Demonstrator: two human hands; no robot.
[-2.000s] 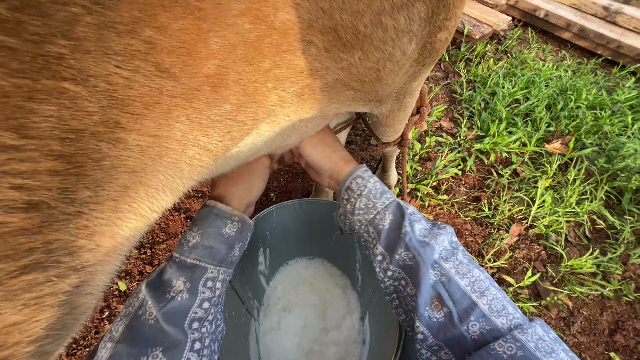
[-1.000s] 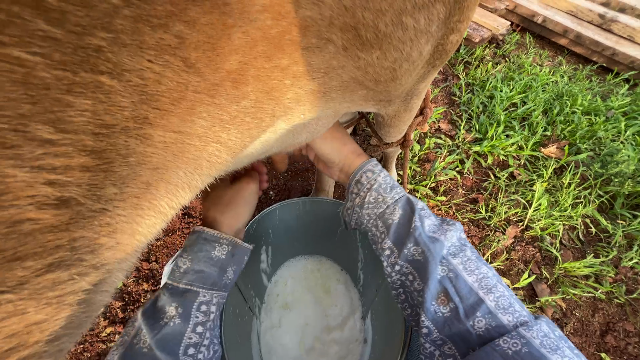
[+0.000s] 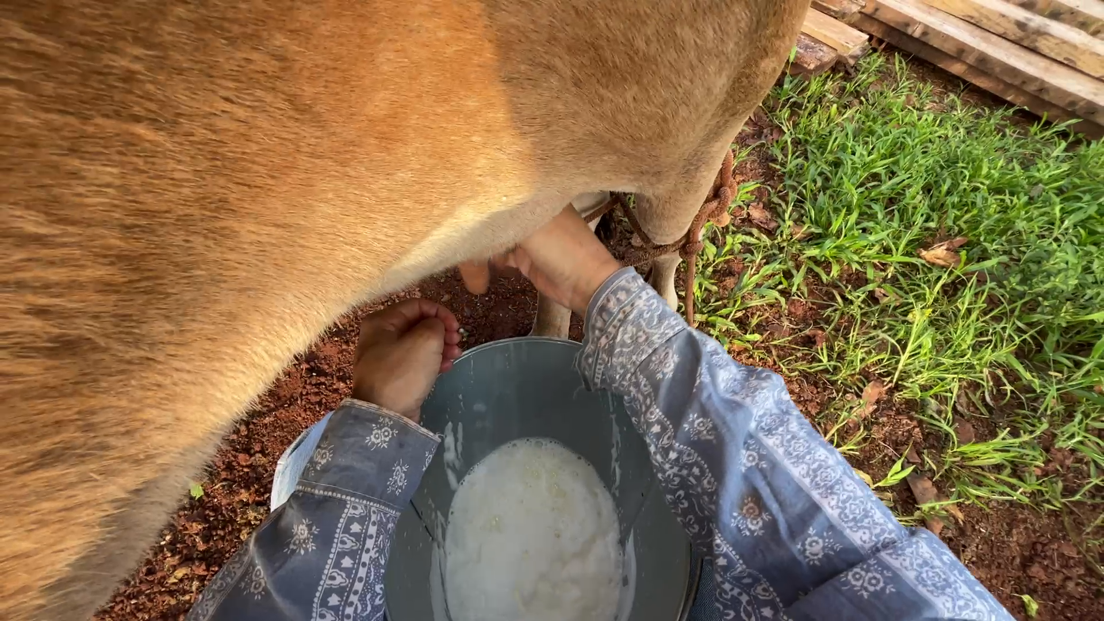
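Note:
A tan cow (image 3: 345, 129) fills the upper left, with one teat (image 3: 474, 276) showing below its belly. My left hand (image 3: 405, 349), fingers curled, is off the udder near the bucket's left rim; whether anything is inside it is hidden. Under the belly, my right hand (image 3: 561, 259) reaches to the udder, its fingers partly hidden, so its grip cannot be made out. Below both hands stands a grey metal bucket (image 3: 509, 388) holding frothy white milk (image 3: 535, 535).
A brown rope (image 3: 711, 211) is tied around the cow's hind legs (image 3: 664, 276). Grass (image 3: 931, 259) and reddish soil (image 3: 259, 457) surround the bucket. Wooden boards (image 3: 992, 56) lie at the upper right.
My left hand has come away from the udder, down toward the bucket rim, and its fingers have curled. My right hand stays under the belly.

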